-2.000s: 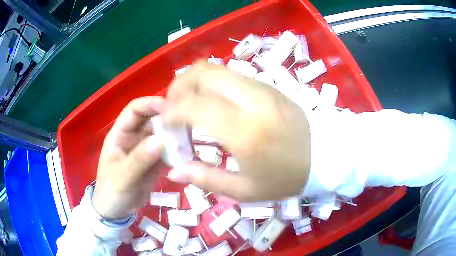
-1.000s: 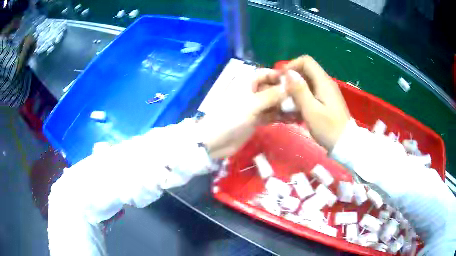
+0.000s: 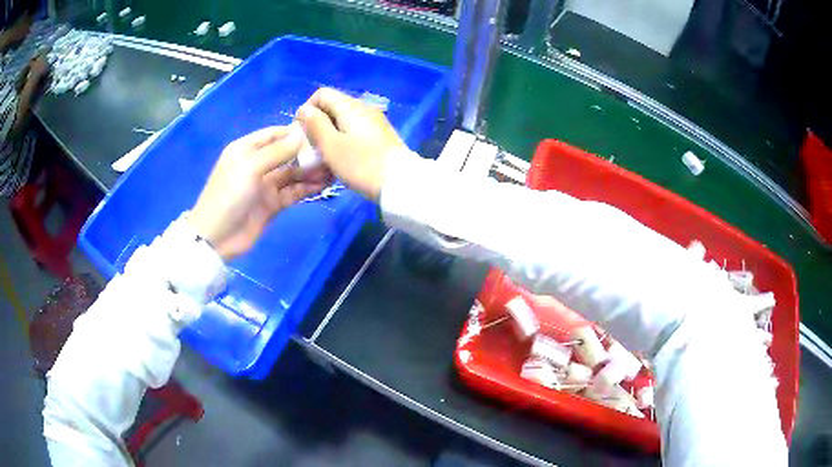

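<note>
My left hand (image 3: 246, 190) and my right hand (image 3: 351, 141) meet above the blue tray (image 3: 242, 319). A small white unit (image 3: 308, 155) shows between the fingers of both hands; its ends are largely hidden. Below the hands, small pale pieces (image 3: 326, 193) lie in the blue tray. The red tray (image 3: 670, 196) stands to the right and holds a heap of white units (image 3: 584, 358), some with thin pins sticking out. My right sleeve crosses over the red tray and hides part of it.
A metal post (image 3: 476, 68) stands behind the trays, with white strips (image 3: 467, 150) at its foot. The green conveyor (image 3: 620, 119) curves behind and carries a single white unit (image 3: 692, 163). At far left are a white heap (image 3: 78, 59), another person's arm (image 3: 35, 82) and a red stool (image 3: 46, 219).
Both hands have moved left from the red tray to above the blue tray, with a white unit still between them. The view has turned left since the earliest frame, showing more of the blue tray.
</note>
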